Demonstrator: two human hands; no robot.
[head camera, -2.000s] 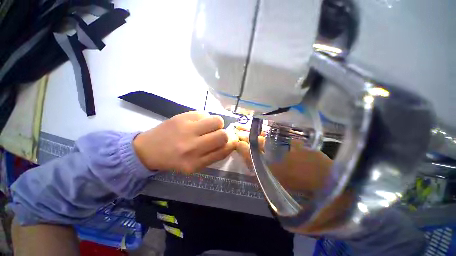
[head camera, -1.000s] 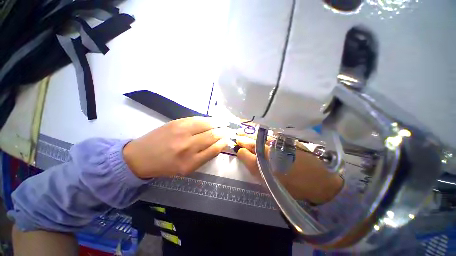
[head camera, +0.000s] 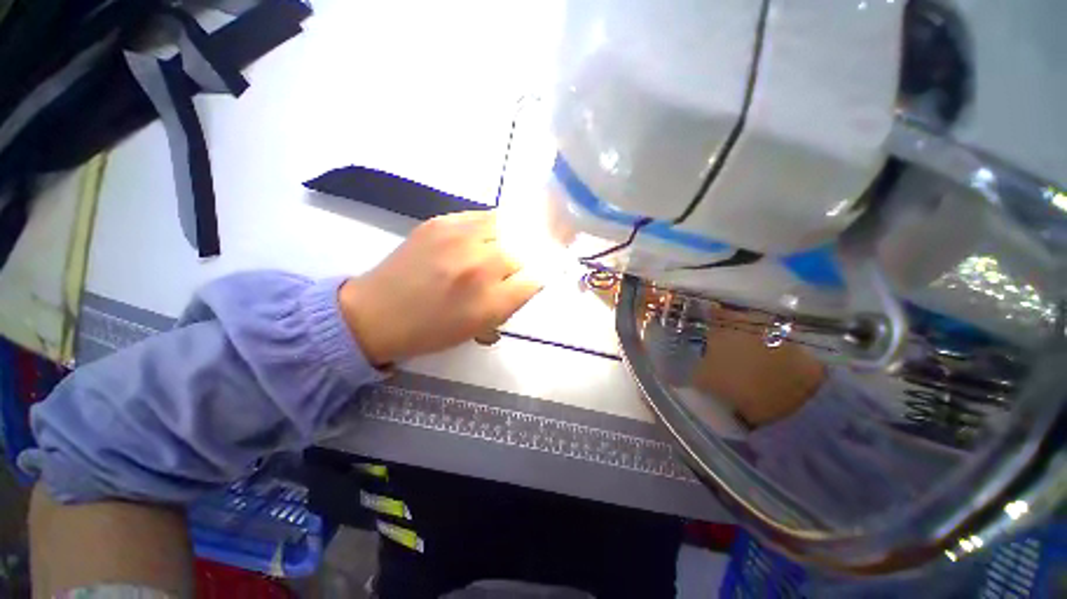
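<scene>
A narrow black fabric band (head camera: 392, 190) lies flat on the white table, its right end running under my left hand (head camera: 439, 287). My left hand has its fingers together and pressed on the band beside the needle area, where glare hides the fingertips. My right hand (head camera: 761, 365) shows through the shiny curved guard (head camera: 661, 392); its fingertips are hidden by glare and machine parts. The white sewing machine head (head camera: 690, 129) with a blue stripe stands above the needle area.
Loose black and grey bands (head camera: 187, 140) lie at the upper left. A printed ruler strip (head camera: 527, 435) runs along the front table edge. A thin dark line (head camera: 556, 343) lies near my left hand. Black pieces with yellow-green tabs (head camera: 392, 521) and a blue basket (head camera: 257, 521) are below.
The view has shifted, so the machine head and guard appear farther right. My left hand is still at the band. My right hand now shows farther right, behind the guard.
</scene>
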